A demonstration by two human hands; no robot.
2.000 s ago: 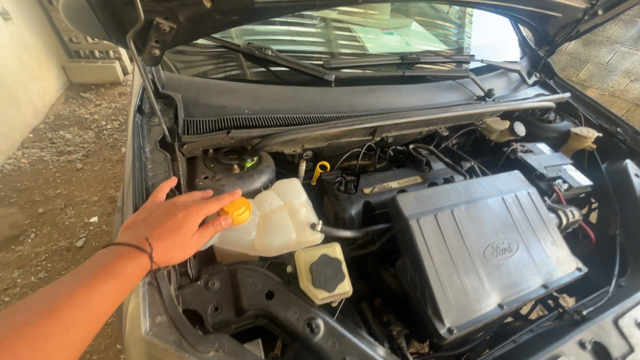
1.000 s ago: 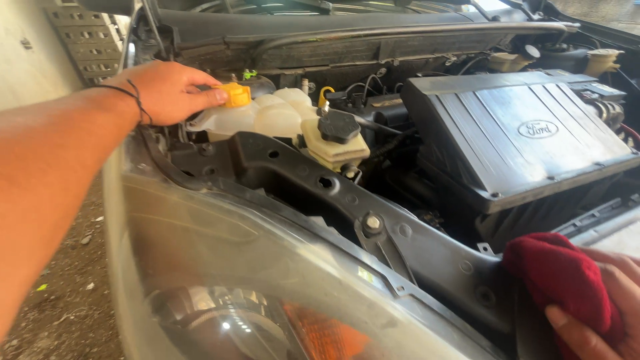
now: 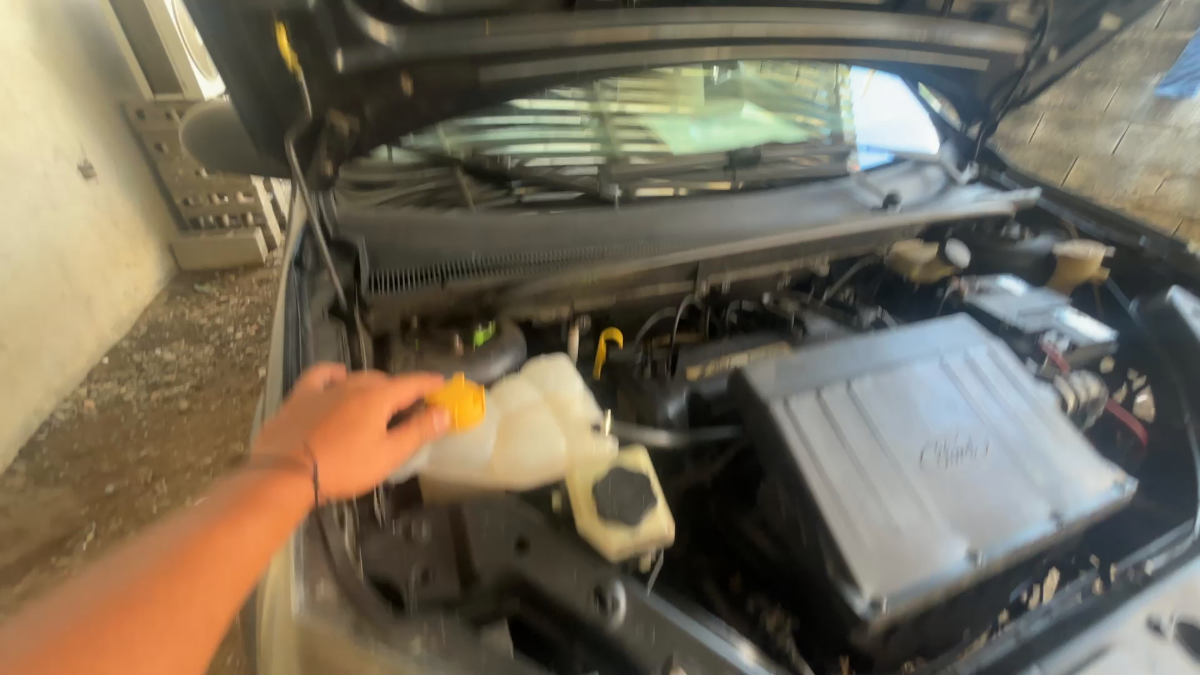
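Observation:
My left hand [image 3: 352,427] grips the yellow cap [image 3: 457,401] of the translucent white coolant expansion tank [image 3: 525,427], with thumb and fingers on the cap's left side. The cap sits at the tank's left end; blur hides whether it is seated or loose. Just in front and to the right of the tank stands a smaller, yellowish fluid reservoir [image 3: 586,525] with a black cap [image 3: 624,493]. Behind the tank a yellow dipstick handle [image 3: 608,349] sticks up. My right hand is out of view.
A grey Ford engine cover box [image 3: 937,459] fills the right middle, with the battery [image 3: 1041,314] behind it. The raised hood [image 3: 656,42] hangs above, its prop rod [image 3: 314,216] at the left. A pale wall [image 3: 75,206] runs along the car's left side.
The right hand and its red cloth, seen at the lower right a second ago, have left the view. My left hand remains at the yellow cap. The view has swung up and back.

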